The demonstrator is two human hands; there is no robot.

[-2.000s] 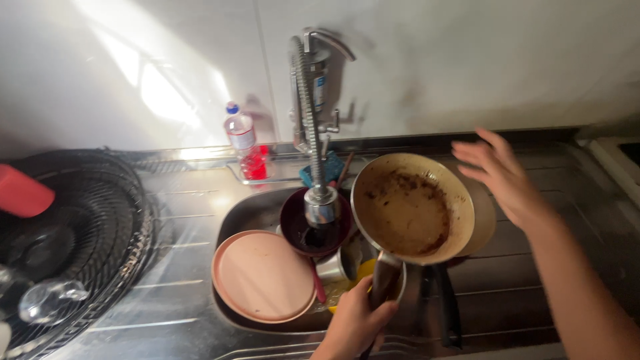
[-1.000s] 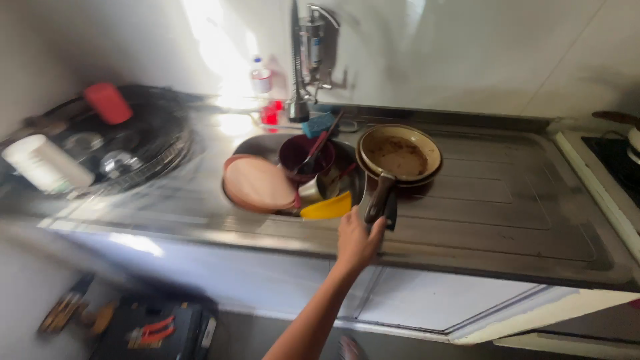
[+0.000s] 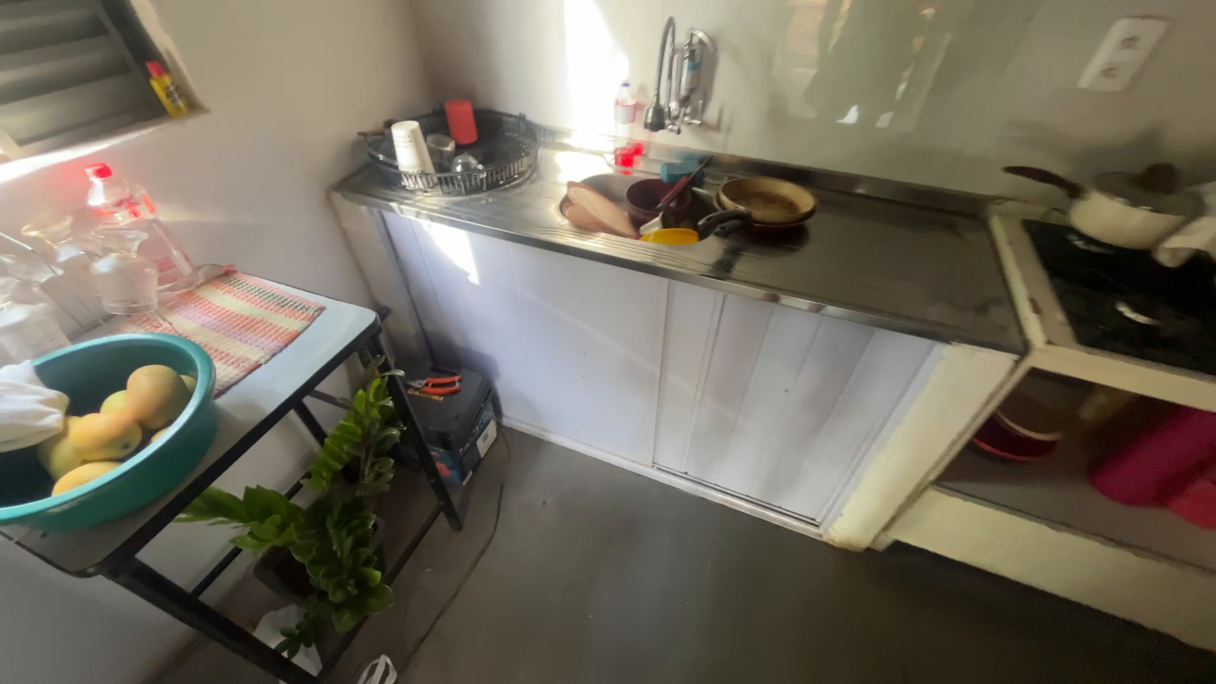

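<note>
Neither my left hand nor my right hand shows in the head view now. A frying pan rests on the steel counter just right of the sink, stacked on other cookware, its dark handle pointing left and forward. The sink basin holds a pink round pan or lid, a dark red pot with utensils across it, and a yellow item. Above hangs a wall-mounted faucet. A black wire dish rack with a red cup and a white cup stands on the left.
At the left, a table bears a teal basin of yellow fruit, glassware and a woven mat. A leafy plant and a black case stand on the floor. The stove with a white pot is at the right.
The hand that held the frying pan's handle has let go and left the view; the pan stays on the counter beside the sink. The view has pulled far back.
</note>
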